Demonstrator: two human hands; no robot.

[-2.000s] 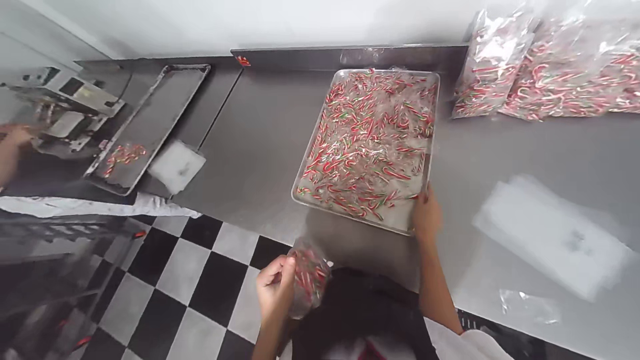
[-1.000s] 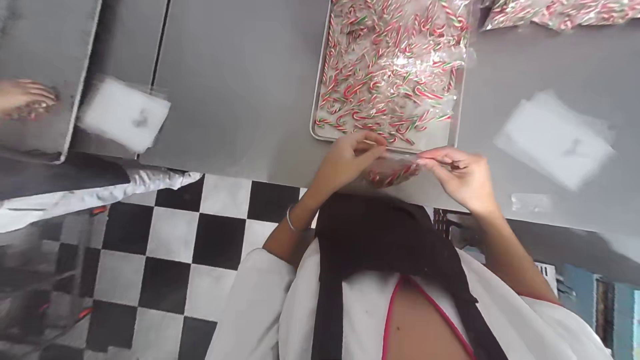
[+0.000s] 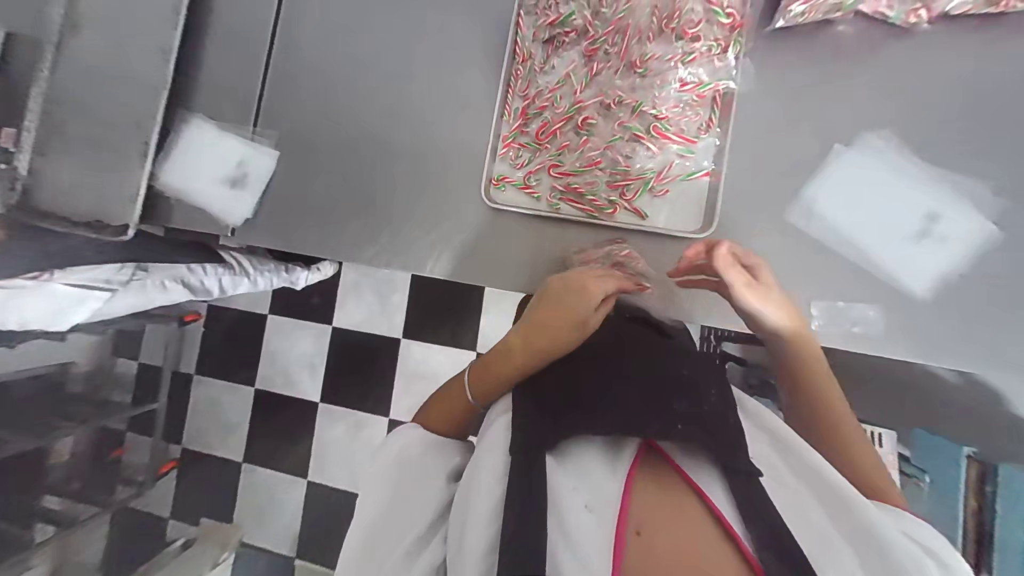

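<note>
My left hand point(image 3: 572, 308) holds a small clear plastic bag point(image 3: 614, 258) of red and white candy canes at the table's front edge, against the black apron. To its right, my right hand point(image 3: 732, 280) has its fingers apart and curved beside the bag's loose plastic end, with nothing visible in them. Just beyond both hands lies a metal sheet tray point(image 3: 600, 222), filled with small red, green and white candy canes, some under clear plastic.
A stack of clear bags point(image 3: 896, 212) lies right of the tray, near a small clear packet point(image 3: 846, 318). Filled bags point(image 3: 904, 10) lie at the back right. More flat bags point(image 3: 216, 170) sit beside a long metal tray point(image 3: 104, 104) at left. A person's sleeve shows below it.
My right hand has come from the tray's edge to the bag, pinched it, then come away. My left hand has brought the bag up to the table's edge. The view has shifted downward.
</note>
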